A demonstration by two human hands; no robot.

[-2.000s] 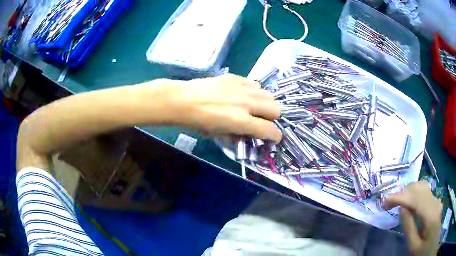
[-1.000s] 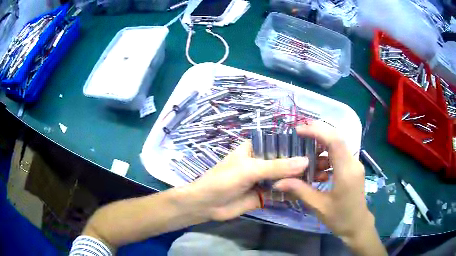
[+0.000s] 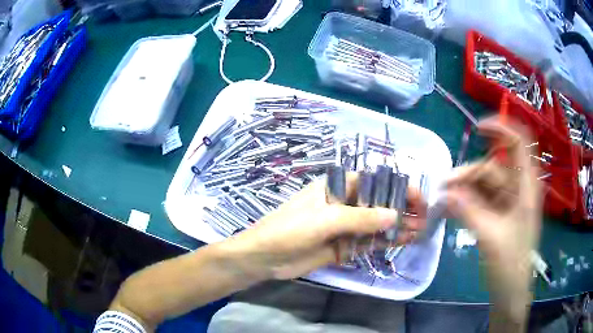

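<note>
My left hand [image 3: 302,227] grips several silver metal cylinders [image 3: 382,188] side by side and roughly upright, over the white tray [image 3: 426,143]. Thin wires or pins show above and below them. The tray is heaped with loose silver cylinders [image 3: 279,146] with thin red leads. My right hand [image 3: 500,201] is strongly blurred, just right of the tray's edge. A grey blur lies by its fingertips; I cannot tell whether it is a held cylinder.
A frosted lidded box [image 3: 146,81] stands left of the tray, a clear box of slim parts [image 3: 374,68] behind it. Blue bins [image 3: 49,78] are far left, red bins [image 3: 484,81] right. A phone [image 3: 250,12] with a looped strap lies behind. Small scraps lie on the mat.
My right hand has moved right, away from the cylinders in my left hand. My left hand still holds its row, with a gap now between cylinders. The camera view has shifted slightly.
</note>
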